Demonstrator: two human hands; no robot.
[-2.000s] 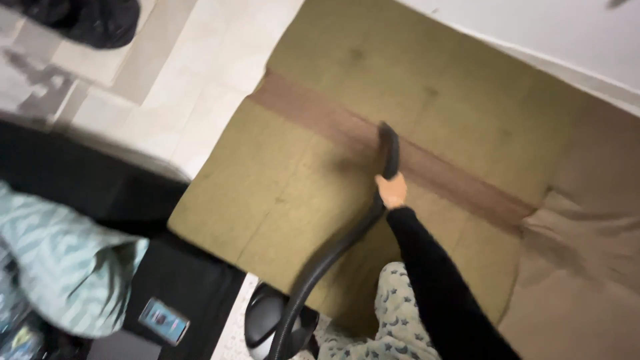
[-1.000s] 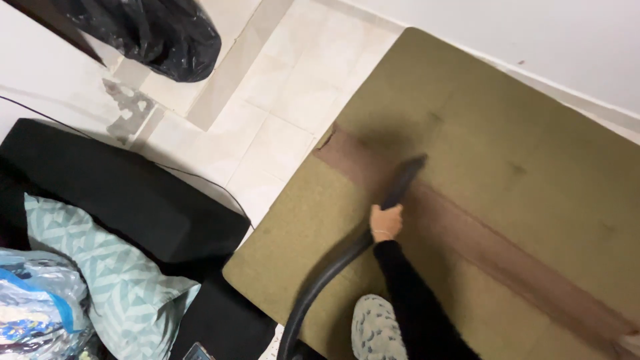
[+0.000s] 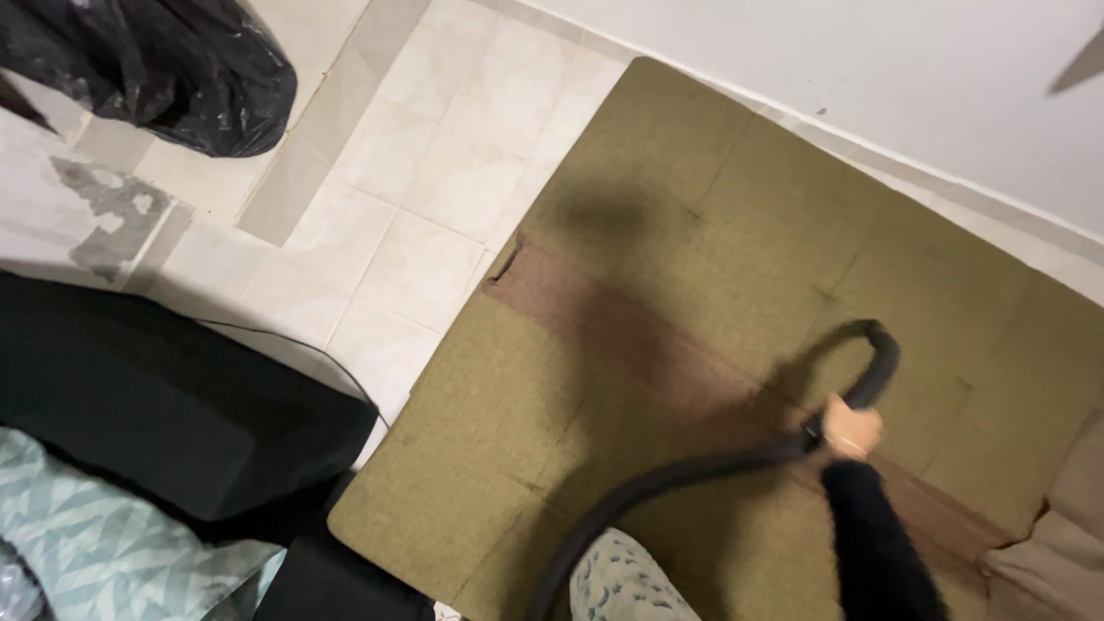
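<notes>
My right hand point(image 3: 849, 427), in a black sleeve, is closed around the handle end of a black vacuum cleaner hose point(image 3: 690, 466). The bent tip of the hose points over the olive-green upholstery of a large flat cushion or sofa bed point(image 3: 733, 198), right of its middle. Across the green fabric runs a brown fabric band point(image 3: 604, 319). From my hand the hose curves down to the bottom edge, beside my knee in patterned trousers point(image 3: 625, 578). My left hand is out of view.
A white wall point(image 3: 776, 52) borders the upholstery at the upper right. Pale floor tiles point(image 3: 431, 224) lie to its left. A black plastic bag point(image 3: 190, 78) is at the upper left, above a black padded seat point(image 3: 155, 388) with a patterned pillow point(image 3: 103, 535). A thin cable point(image 3: 302, 341) crosses the tiles.
My right hand has moved to the right with the hose, past the brown band onto the green fabric beyond. Its grip on the hose has stayed closed. The view has shifted.
</notes>
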